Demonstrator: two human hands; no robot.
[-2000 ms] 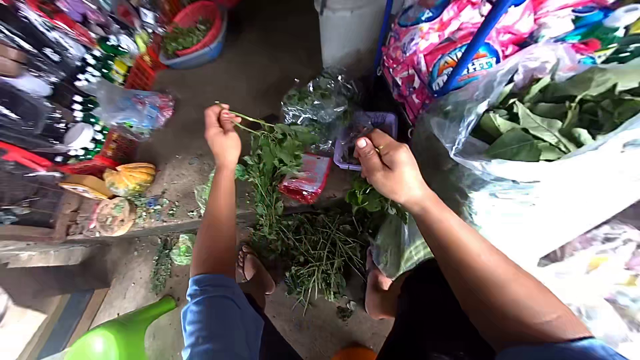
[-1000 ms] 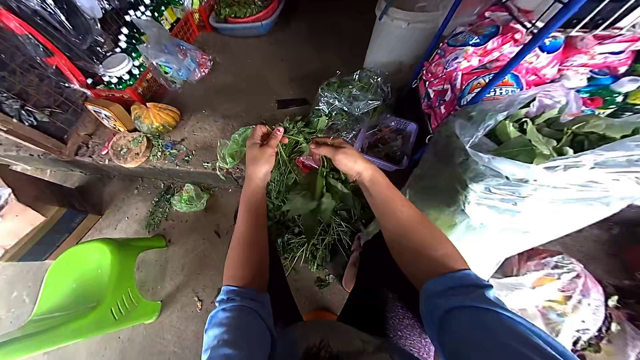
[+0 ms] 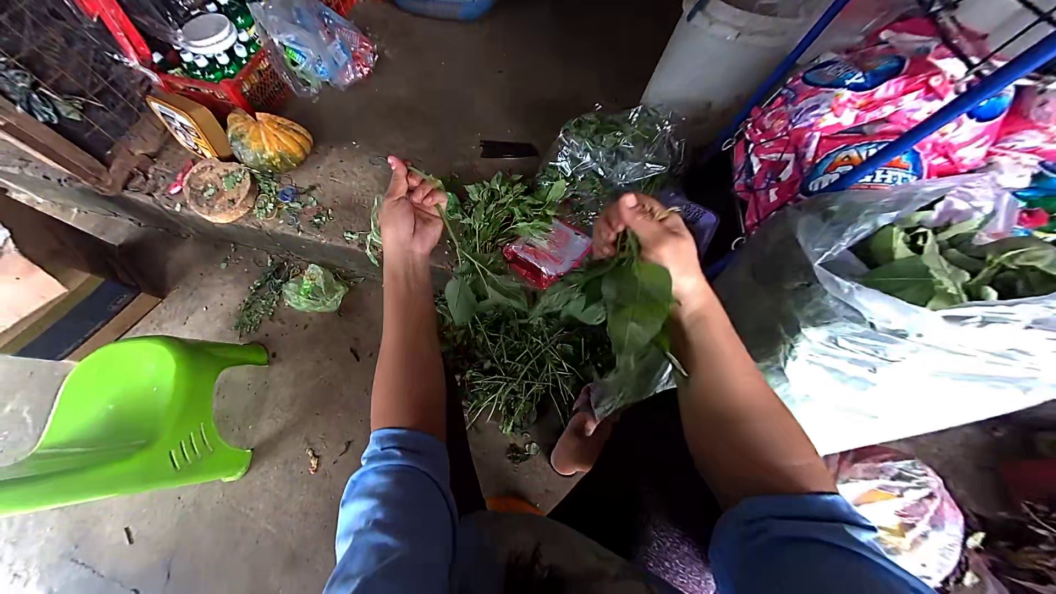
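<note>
Pinched in my left hand [image 3: 414, 208] is the stem of a leafy green sprig [image 3: 466, 289], whose leaves hang down to the right of it. My right hand [image 3: 648, 235] is closed around a bunch of broad green leaves [image 3: 637, 305] that droop below the fingers. Between the hands lie cut greens [image 3: 503, 210] and a red and white plastic packet [image 3: 549, 252]. A heap of stems and leaves [image 3: 528, 367] rests on the floor between my feet. Behind my right hand sits a clear plastic bag of greens [image 3: 615, 153], partly hiding a purple basket [image 3: 697, 219].
At right stands a large clear bag [image 3: 932, 346] filled with leaves, beside pink detergent packs [image 3: 866, 124] and a blue metal bar [image 3: 932, 124]. A green plastic stool [image 3: 124, 421] is at left. A squash [image 3: 268, 142] and a bottle crate [image 3: 235, 87] sit on the raised ledge.
My hands, close together one second ago, have moved apart, the left one with a sprig and the right with the leaves. The red and white packet shows more fully between them.
</note>
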